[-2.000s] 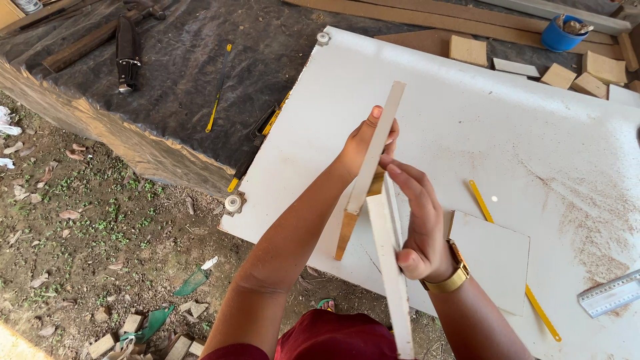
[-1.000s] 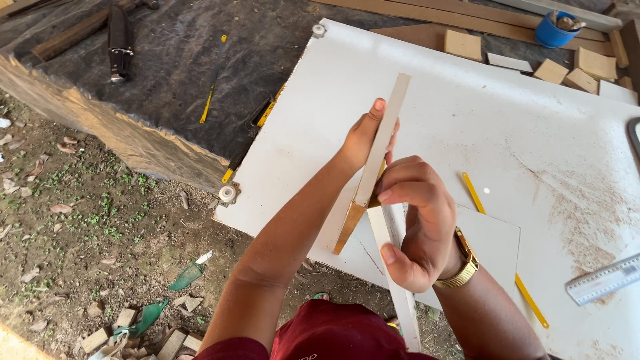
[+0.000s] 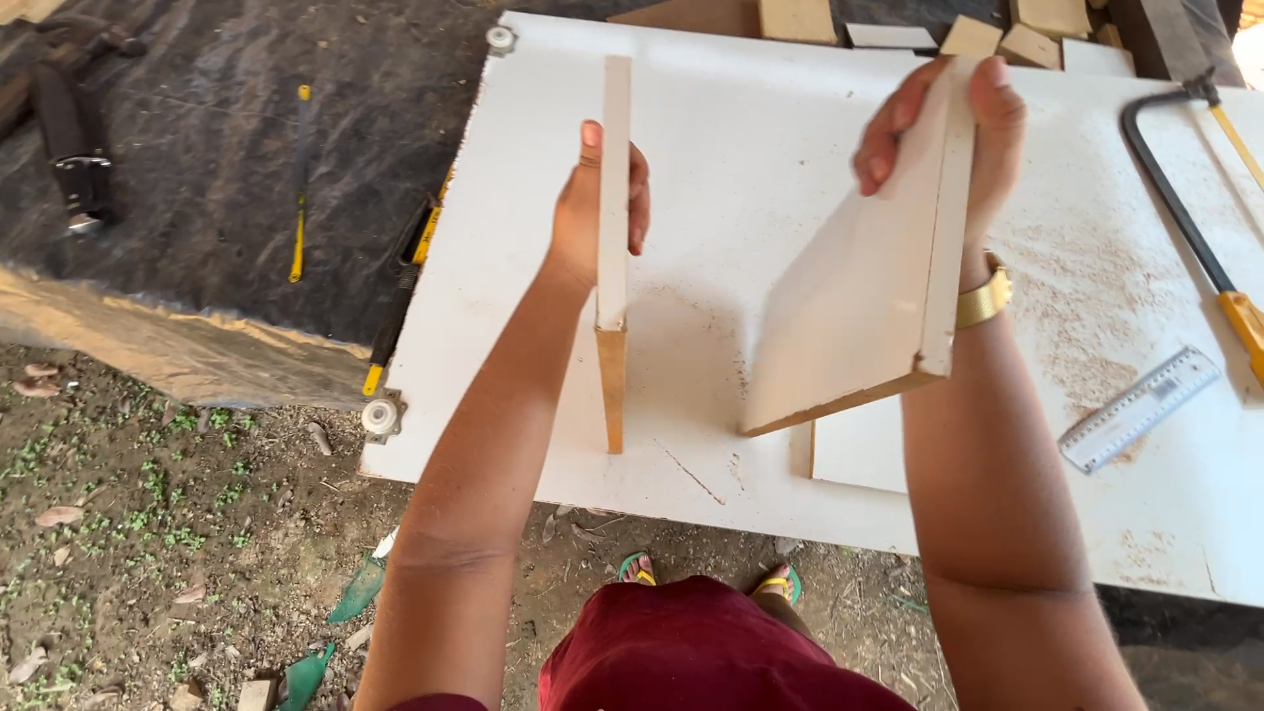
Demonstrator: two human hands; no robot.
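Observation:
My left hand grips a white-faced board by its upper part, thumb on one side and fingers on the other, so its narrow edge faces up. Its end shows bare brown fibreboard. In my right hand is a second white board, tilted so that one broad face shows. The two boards are apart above a large white panel. Another white piece lies flat on the panel, partly hidden by the right board and forearm.
A hacksaw and a clear ruler lie at the right among sawdust. Wood offcuts line the far edge. On the dark sheet at left are a sheathed knife and a saw blade.
The two boards, close together before, are now well apart. My right hand has moved away to the right and up with its board. The hacksaw has come into fuller view.

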